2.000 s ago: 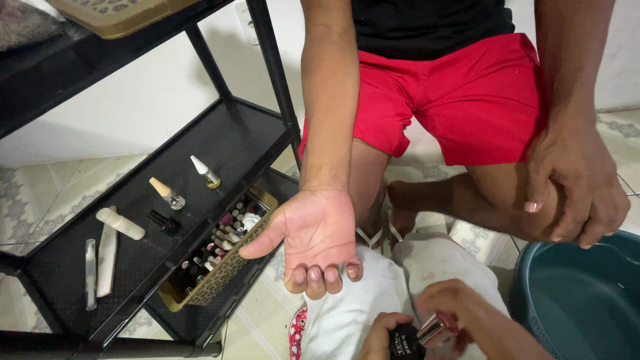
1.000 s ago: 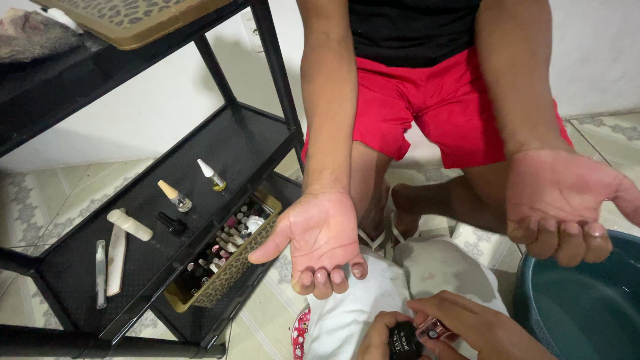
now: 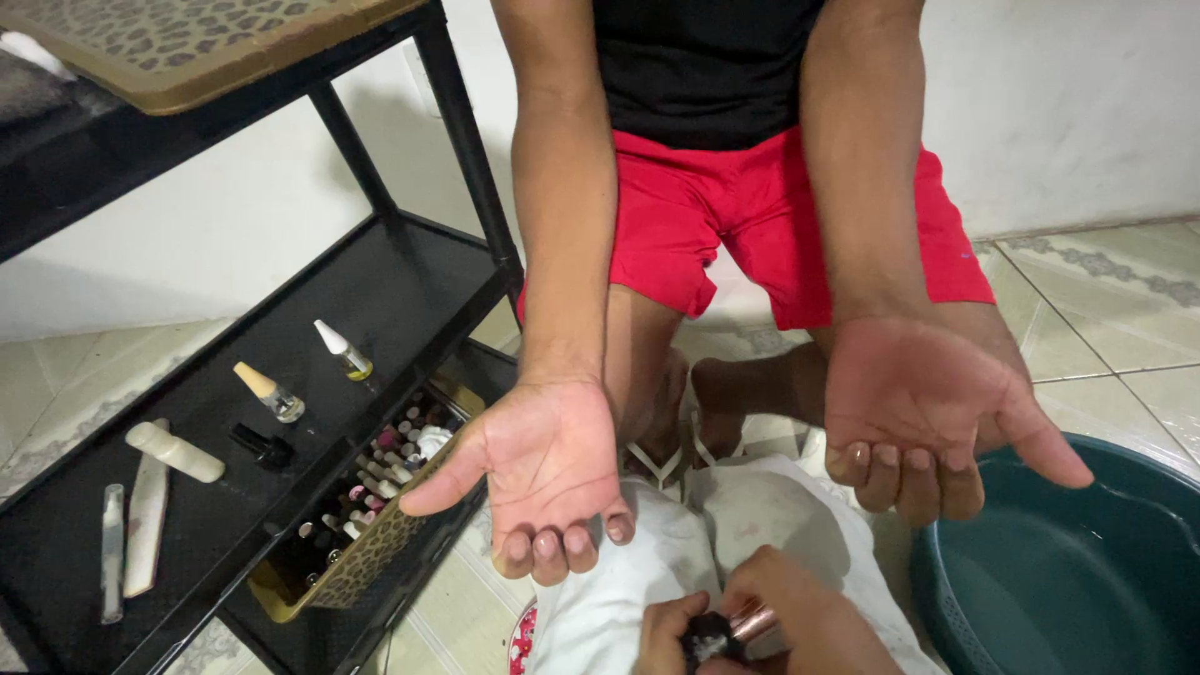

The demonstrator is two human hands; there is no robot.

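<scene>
At the bottom, my left hand (image 3: 664, 634) is closed around a small black item (image 3: 710, 641), perhaps a bottle or its cap. Beside it my right hand (image 3: 808, 614) grips a shiny copper-coloured piece (image 3: 752, 622), which touches or lies close to the black item. Both are partly hidden by my fingers. A white cloth (image 3: 614, 577) covers my lap beneath them. Facing me, a seated person in red shorts (image 3: 722, 220) holds out a palm-up hand (image 3: 553, 459) on the left and another palm-up hand (image 3: 923, 403) on the right, fingers curled to show the nails.
A black shelf cart (image 3: 412, 272) at left bears two bottles with tapered caps (image 3: 267, 392), a black bottle (image 3: 262, 446), a nail file (image 3: 147, 516) and a clear tube (image 3: 112, 553). A leopard-print basket (image 3: 375, 553) holds several nail polish bottles. A teal basin (image 3: 1059, 562) stands at right.
The person's hand on the right, first resting knuckles-up over the knee, has turned palm-up and come out beside the other. My hands remain together around the small items.
</scene>
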